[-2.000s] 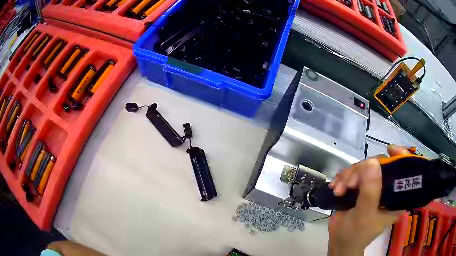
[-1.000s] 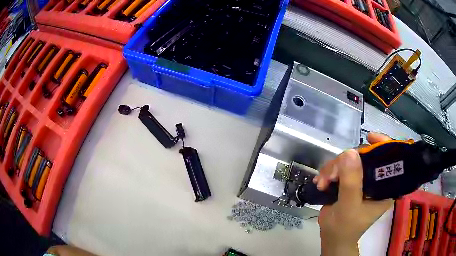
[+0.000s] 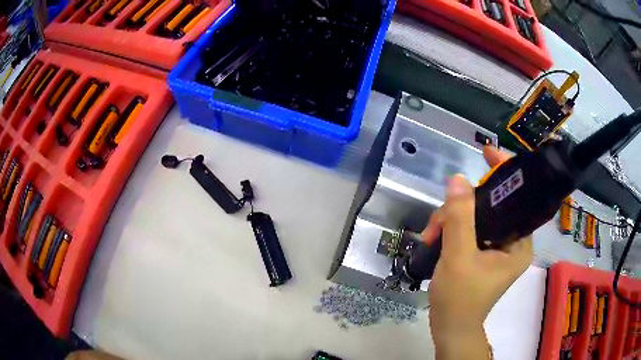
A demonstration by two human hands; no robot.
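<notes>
My right hand (image 3: 467, 260) grips the black electric screwdriver (image 3: 523, 193), which has a white label and an orange band. Its tip is at the pickup mechanism (image 3: 399, 261) on the front of the silver screw feeder (image 3: 436, 162); the exact contact is hidden. Small silver screws (image 3: 365, 306) lie heaped before the feeder. Two black plastic housings, one upper (image 3: 214, 185) and one lower (image 3: 268, 249), lie mid-table with small tethered caps. A bit of green circuit board (image 3: 325, 356) shows at the bottom edge. My left hand is out of view; a sliver of skin shows at the bottom left.
Red-orange foam trays with orange units stand at left (image 3: 158, 105), upper left, top right (image 3: 541, 53) and lower right (image 3: 555, 281). A blue bin (image 3: 281, 133) of black parts stands behind the housings. An orange-framed instrument (image 3: 541, 116) and loose orange cells (image 3: 589, 228) are at right.
The screwdriver's rear end has swung up and its body is more steeply tilted, with its tip still at the feeder. The whole view has shifted slightly. The housings have not moved on the table.
</notes>
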